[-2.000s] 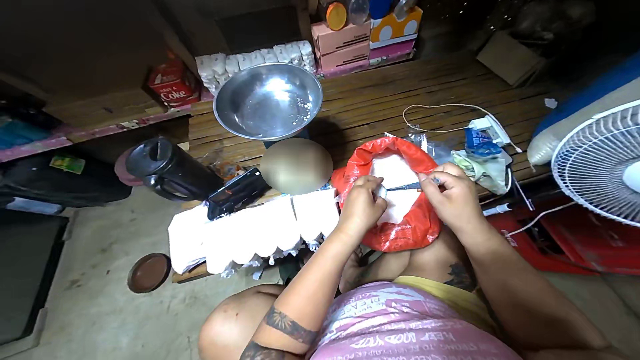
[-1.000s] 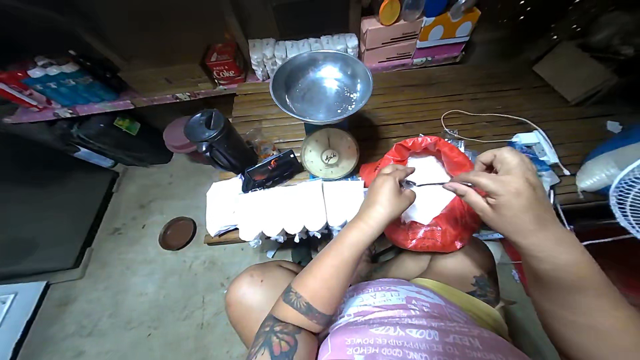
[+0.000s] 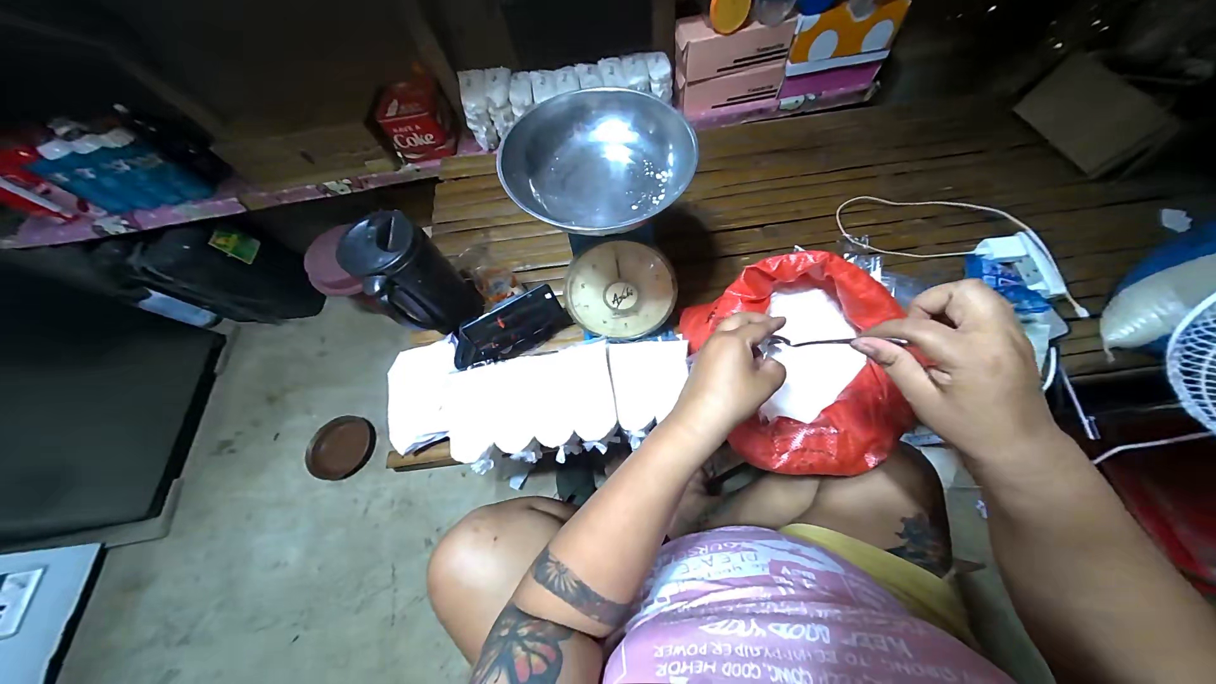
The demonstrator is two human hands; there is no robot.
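A red plastic bag (image 3: 807, 451) with a rolled-down rim stands open before me, holding a white substance (image 3: 817, 375). Over it, a thin dark strand or tie (image 3: 822, 342) is stretched between my two hands. My left hand (image 3: 736, 370) pinches one end at the bag's left side, and my right hand (image 3: 959, 361) pinches the other end at the right. Left of the bag lies a row of filled white plastic bags (image 3: 532, 399) with knotted ends. Behind them is a dial scale (image 3: 620, 290) carrying a round metal pan (image 3: 598, 161) with white specks in it.
A black phone-like device (image 3: 510, 326) leans beside a dark pitcher (image 3: 408, 271). A white cable and power strip (image 3: 1021, 266) lie at the right, near a white fan (image 3: 1192, 361). Boxes (image 3: 731, 62) and small white packs (image 3: 570, 85) line the back. A brown dish (image 3: 340, 447) is on the floor.
Both hands stay over the red bag with the dark strand between them. The strand looks stretched longer than one second ago. The view has shifted left.
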